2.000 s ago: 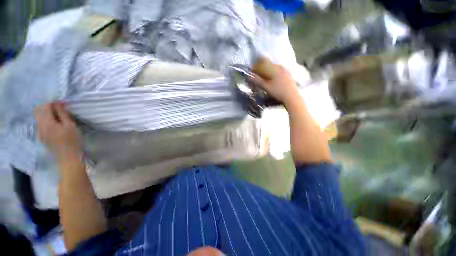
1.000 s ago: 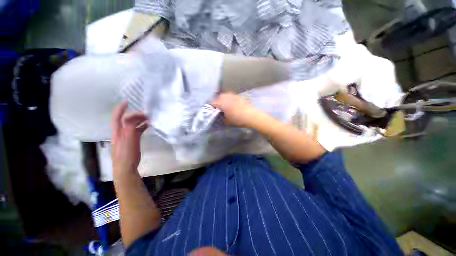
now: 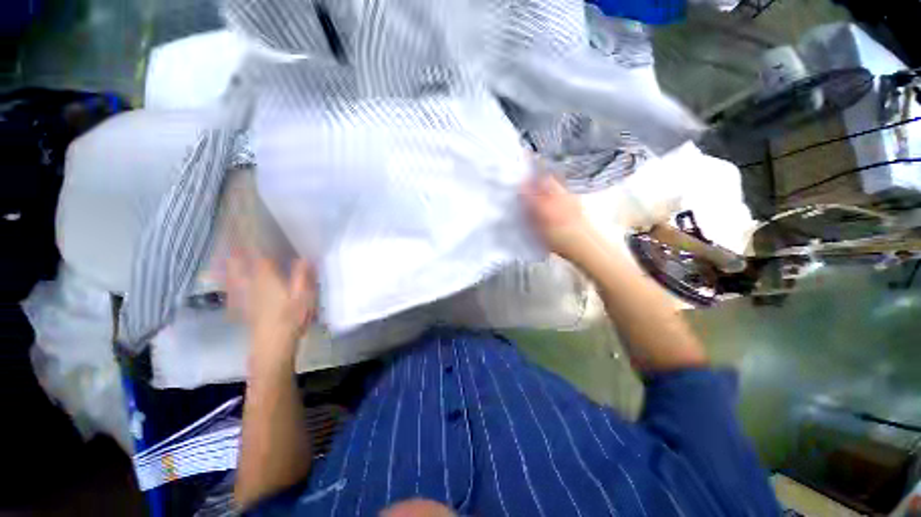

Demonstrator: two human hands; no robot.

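Note:
A grey-white striped garment [image 3: 394, 192] is spread out over the ironing board [image 3: 111, 202], its sleeves out to both sides and its near edge towards me. My right hand [image 3: 553, 210] is at the garment's right edge and holds it there. My left hand [image 3: 271, 291] is blurred, beside the garment's lower left edge; whether it grips cloth cannot be told. The steam iron [image 3: 690, 257], dark with a tan handle, stands at the right end of the board, with no hand on it.
More striped garments [image 3: 591, 151] are heaped at the board's far side. White cloth [image 3: 697, 192] lies around the iron, with hoses running right. A striped piece [image 3: 192, 454] hangs low at the left. A blue item [image 3: 641, 8] is at the top edge.
The iron, in my right hand two seconds ago, was at the right end one second ago and still is. The garment, bunched between my hands one second ago, is now spread out flat.

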